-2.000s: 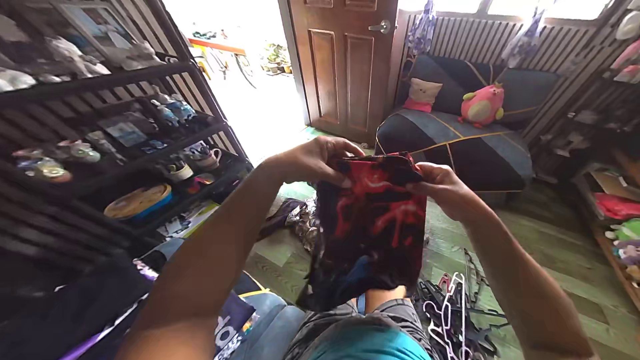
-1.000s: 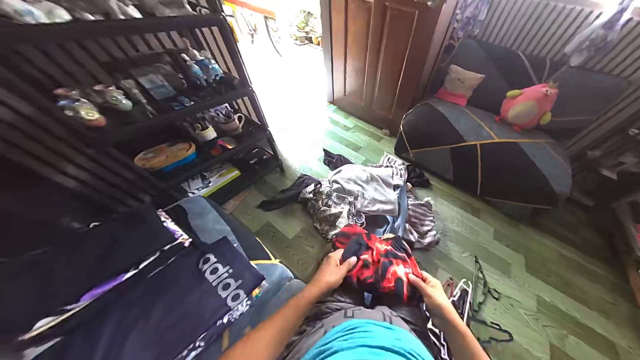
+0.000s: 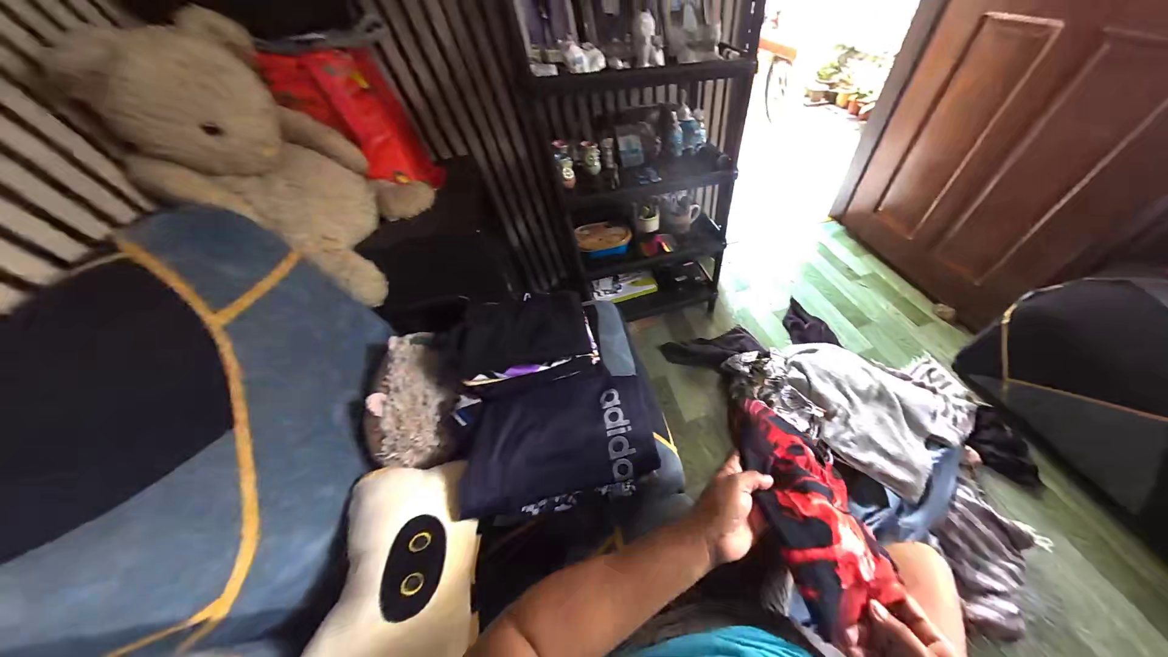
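Note:
A red and black patterned garment (image 3: 821,529) lies folded across my lap, held at both ends. My left hand (image 3: 735,511) grips its upper left edge, thumb on top. At its lower end, near the bottom of the view, my right hand (image 3: 894,630) holds it and is partly cut off. Just beyond it on the floor is a heap of clothes with a grey garment (image 3: 858,411) on top. Folded dark garments, among them a navy Adidas one (image 3: 557,443), lie on the sofa to my left.
A blue and black sofa (image 3: 301,392) with a white cushion (image 3: 392,566) and a teddy bear (image 3: 265,155) fills the left. A black shelf rack (image 3: 639,187) holds ornaments. Behind the clothes heap are a wooden door (image 3: 995,137) and another sofa seat (image 3: 1086,374).
The view has swung left. The red and black garment, held up spread before me two seconds ago, is now low over my lap and folded narrower. Both hands have stayed on it.

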